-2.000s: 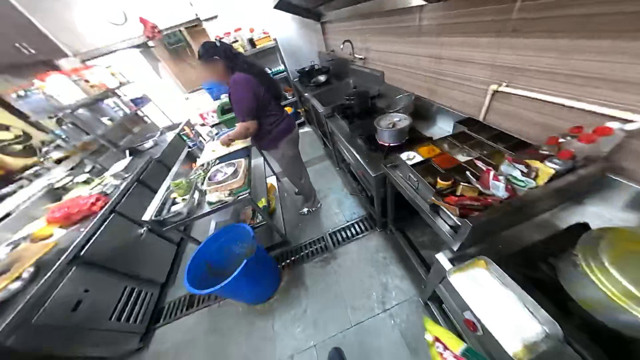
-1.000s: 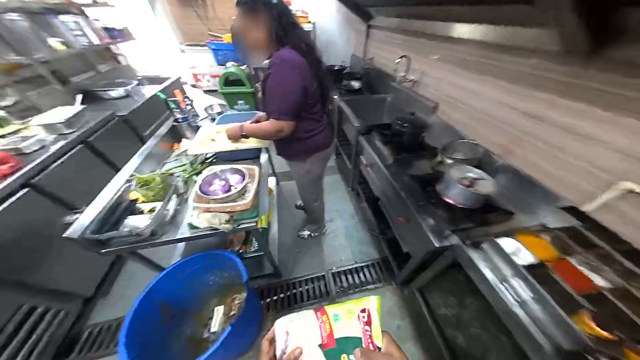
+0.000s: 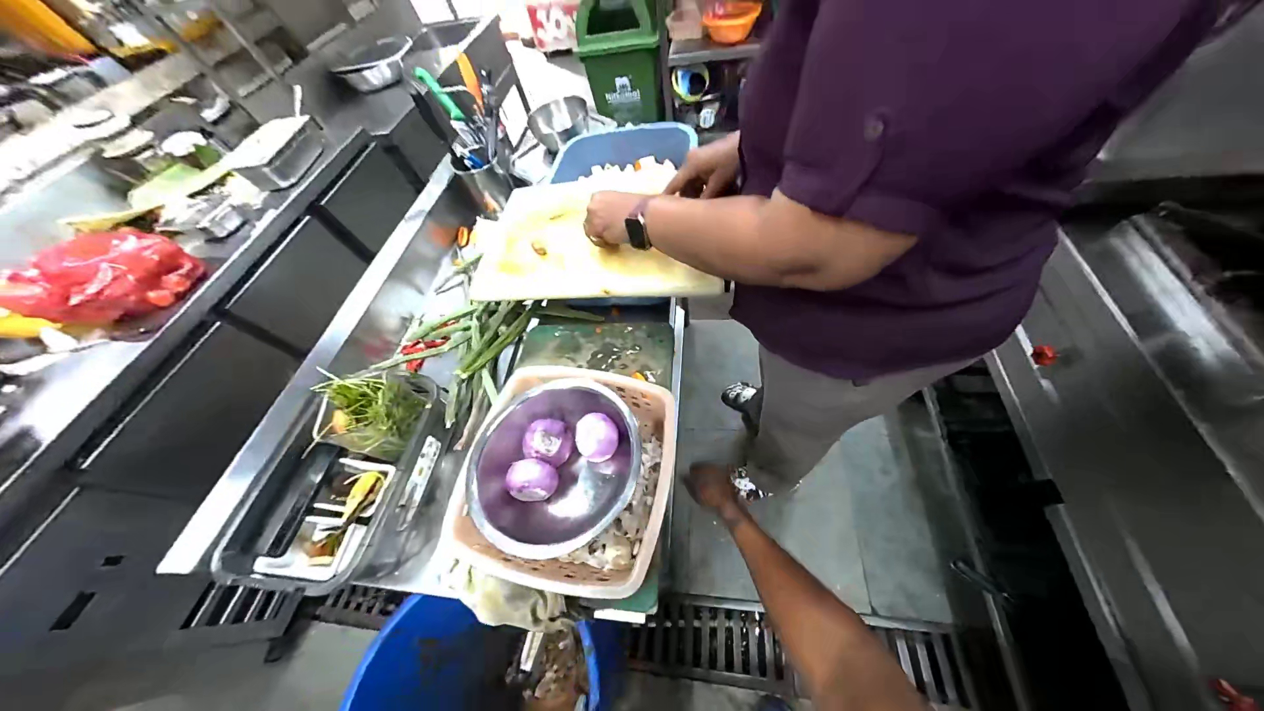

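Observation:
My right hand [image 3: 715,488] reaches in from the lower right, over the floor just right of the metal worktable. It is small and blurred, so its finger pose and any held thing cannot be made out. My left hand is out of view. Nearest to the right hand are a peach plastic basket [image 3: 664,474] and the steel bowl [image 3: 583,528] in it, with three peeled purple onions [image 3: 549,441]. Green stalks [image 3: 484,341] lie behind them. Farther back, a co-worker's hands are over a yellowed cutting board [image 3: 533,267].
A co-worker in a purple shirt [image 3: 908,168] stands close at the right. A blue bin [image 3: 395,667] is below the table's near end. A clear tray [image 3: 229,563] and a steel utensil holder [image 3: 484,188] stand on the table. Floor grating [image 3: 711,642] runs across the aisle.
The view has moved much closer to the table and co-worker. Both my hands held a plastic packet one second ago; that packet is no longer in view. The right arm now extends forward.

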